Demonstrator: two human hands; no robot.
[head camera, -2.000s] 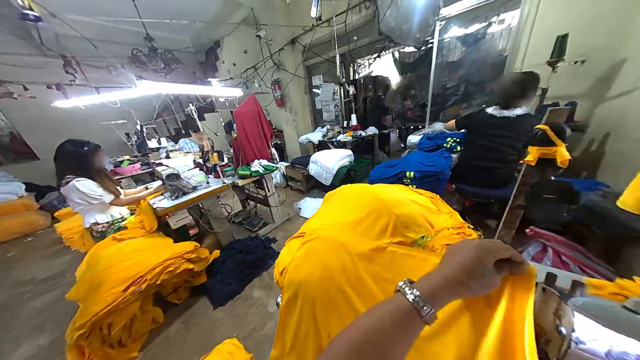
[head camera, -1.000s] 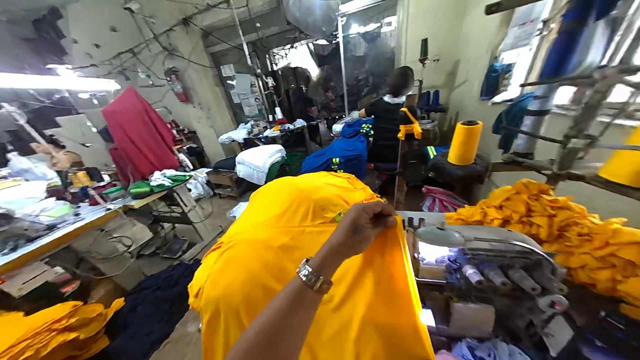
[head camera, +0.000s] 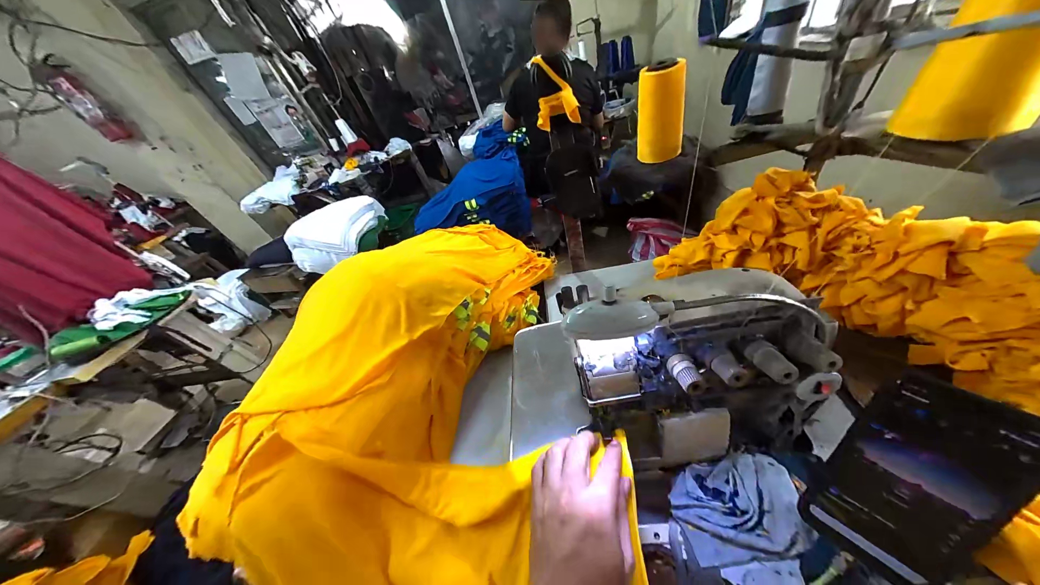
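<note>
My left hand (head camera: 581, 512) lies over the edge of yellow fabric (head camera: 390, 496), its fingers close together just in front of the needle area of an overlock sewing machine (head camera: 544, 390). The fabric runs left from the hand into a large draped heap of yellow garments (head camera: 366, 317) beside the machine. A lit lamp (head camera: 609, 321) shines over the machine's needle area. My wrist is cut off by the lower frame edge. My right hand is not seen.
Yellow cut pieces (head camera: 877, 260) pile up behind and right of the machine. A crumpled blue-gray cloth (head camera: 735, 512) and a dark, glossy flat object (head camera: 934, 479) lie at lower right. Farther back, a person (head camera: 532, 101) sits near blue garments (head camera: 479, 195) and a yellow thread cone (head camera: 661, 110).
My left hand has come down from holding the fabric edge raised to lying on it at the machine's front. The view has swung right and down.
</note>
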